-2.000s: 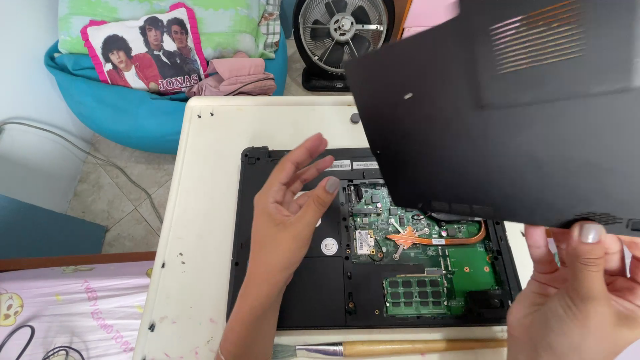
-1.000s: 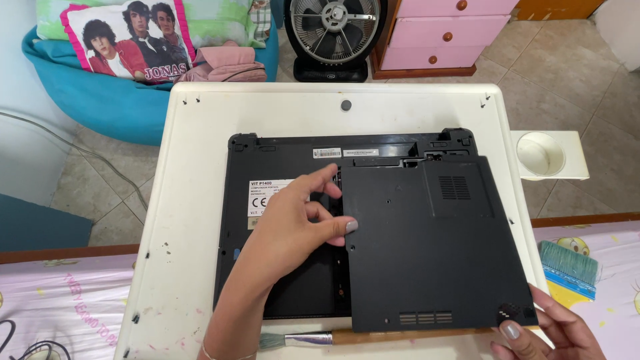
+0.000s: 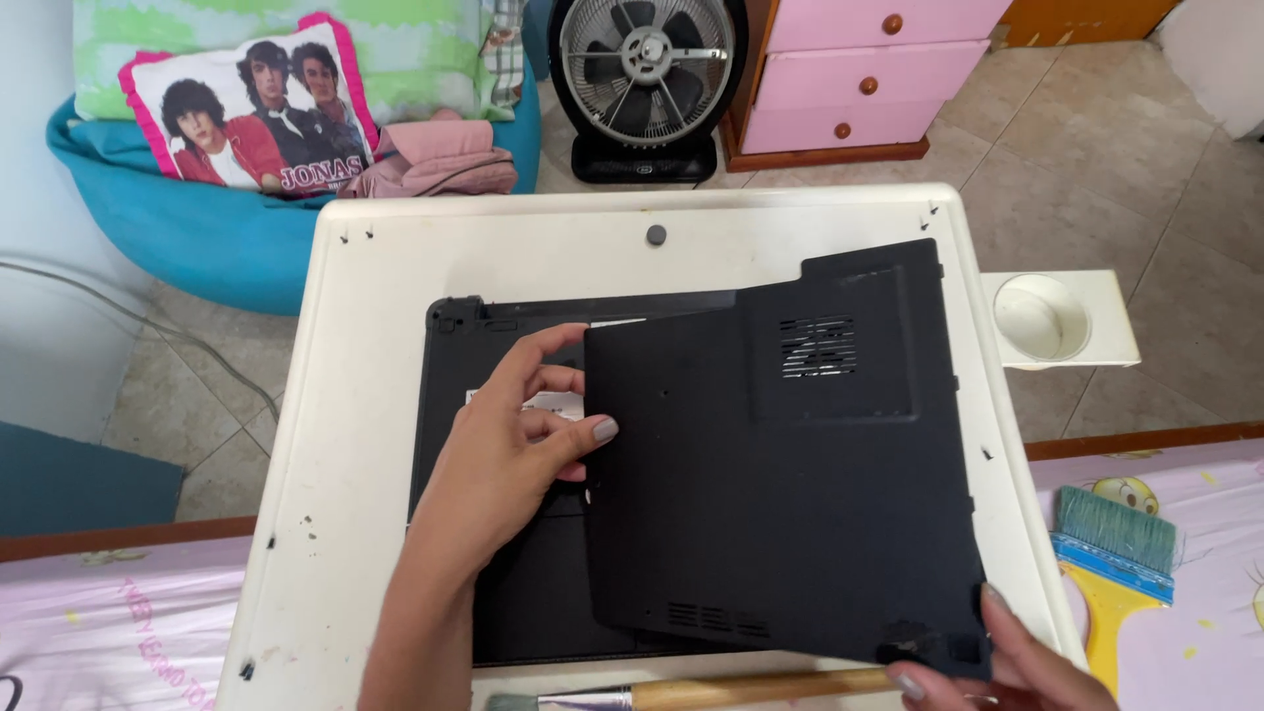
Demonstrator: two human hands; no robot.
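A black plastic laptop bottom cover [image 3: 770, 494] is tilted above an upside-down black laptop [image 3: 449, 365] on the white table. My left hand [image 3: 513, 454] pinches the cover's left edge between thumb and fingers. At the lower right corner, my right hand [image 3: 1007, 657] grips the cover with its thumb and fingers. The cover hides most of the laptop's right half, and its inside parts cannot be seen. A white label shows partly behind my left fingers.
A wooden-handled round brush [image 3: 760, 688] lies along the table's near edge. A small dark round piece [image 3: 656, 235] is behind the laptop. Small screws stand near the corners of the table [image 3: 365, 286]. A wide yellow-handled brush [image 3: 1116, 553] lies at right, below a cup holder [image 3: 1042, 318].
Two seconds ago the cover was raised at the right, with the circuit board exposed and my left hand off it. A second ago it lay lower over the laptop; now it is tilted and turned.
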